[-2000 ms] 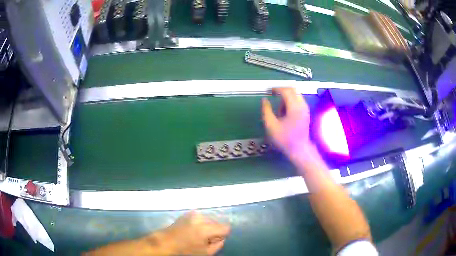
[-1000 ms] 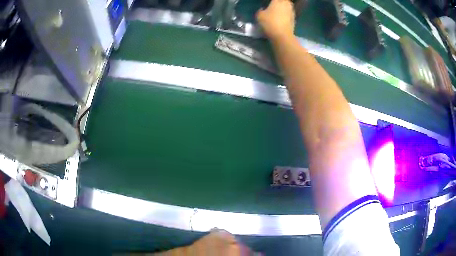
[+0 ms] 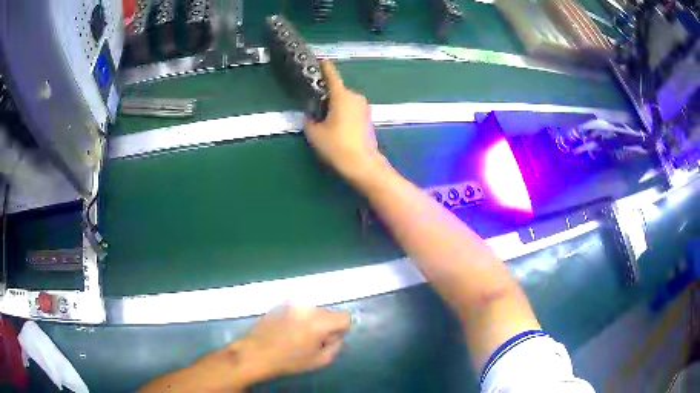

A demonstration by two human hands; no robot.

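My right hand (image 3: 343, 130) reaches over the white rail and grips the near end of a six-position fixture (image 3: 298, 65), its row of round seats facing right and up. My left hand (image 3: 295, 341) rests near the green bench edge, fingers curled; whether it holds anything small is unclear. Another fixture (image 3: 460, 194) lies on the near belt beside the lamp's violet glow, partly hidden behind my right forearm.
The UV lamp (image 3: 549, 169) glows at right. A slim metal bar (image 3: 157, 107) lies on the middle belt at left. Standing fixtures (image 3: 381, 14) are on the far belt. A machine (image 3: 57, 92) with a red button (image 3: 46, 302) is at left.
My right hand has come back from the far belt, bringing a fixture over the middle belt. The fixture near the lamp is closer to its glow. The loose bar on the middle belt appears further left.
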